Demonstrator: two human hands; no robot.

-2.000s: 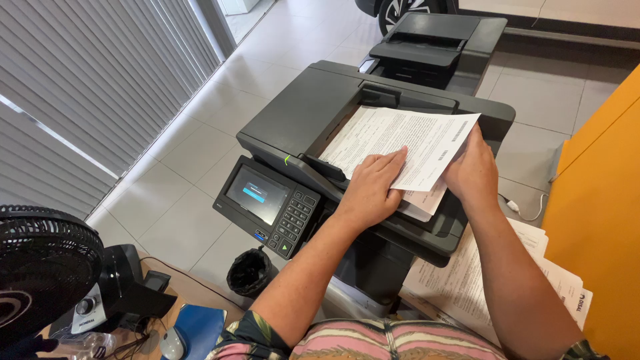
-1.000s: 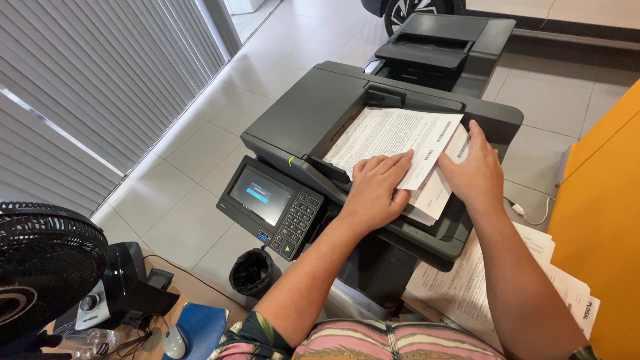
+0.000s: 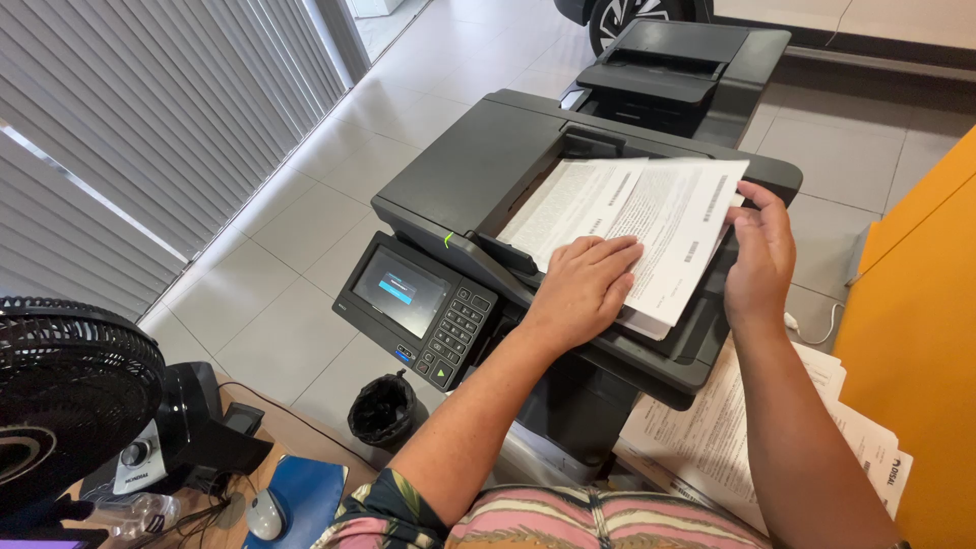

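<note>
Printed sheets point(image 3: 682, 229) lie in the document feeder tray on top of a dark grey multifunction printer point(image 3: 473, 168). Flat on the sheets near their left edge rests my left hand point(image 3: 583, 293), its fingers together. My right hand point(image 3: 762, 252) is at the right edge of the sheets, thumb and fingers around that edge; how firmly it grips is partly hidden. The top sheet overlaps another page to its left. A lit touchscreen point(image 3: 400, 290) and keypad point(image 3: 457, 328) stick out at the printer's left. More printed papers point(image 3: 709, 435) are stacked beneath my right forearm.
Behind stands a second dark printer point(image 3: 671, 69), near a car wheel point(image 3: 633, 23). An orange cabinet point(image 3: 915, 305) is at the right. At lower left are a waste bin point(image 3: 386, 412), a black fan point(image 3: 69, 389), a mouse point(image 3: 265, 515) and cables. Vertical blinds point(image 3: 152, 137) hang left.
The top sheet has shifted to the right over the stack, showing another page at its left. My right hand has opened somewhat along the paper's edge.
</note>
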